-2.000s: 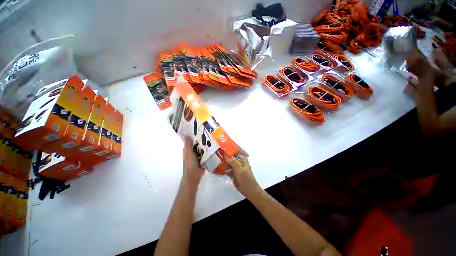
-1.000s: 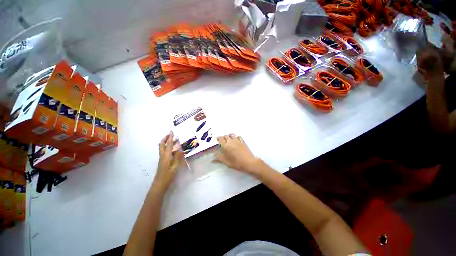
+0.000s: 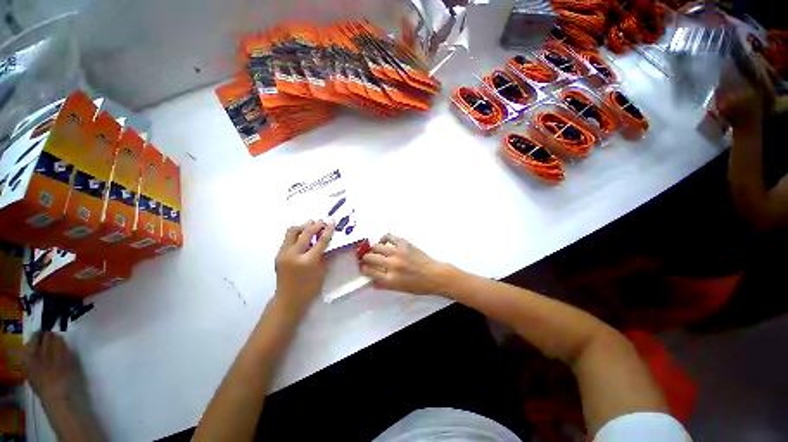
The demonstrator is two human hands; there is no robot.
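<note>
A retail box (image 3: 313,193) lies on the white bench in front of me, its white back with product pictures facing up. Its near end is open, with a pale flap sticking out toward me. My left hand (image 3: 304,253) rests on the near left part of the box, fingers on its printed face. My right hand (image 3: 393,263) is at the near right corner, its fingertips on a small red-orange end flap (image 3: 363,250). The inside of the box is hidden.
Flat cartons (image 3: 333,73) fan out by the wall. Filled boxes (image 3: 108,186) stand at left, small black parts (image 3: 59,311) below them. Coiled cables (image 3: 563,131) lie in rows at right, a grey block (image 3: 529,23) behind. Other people's hands show at lower left (image 3: 54,367) and far right (image 3: 741,99).
The box was tilted up in both hands, then laid flat on the bench. My right fingers have moved onto its red-orange flap. Another person's hand has appeared at lower left.
</note>
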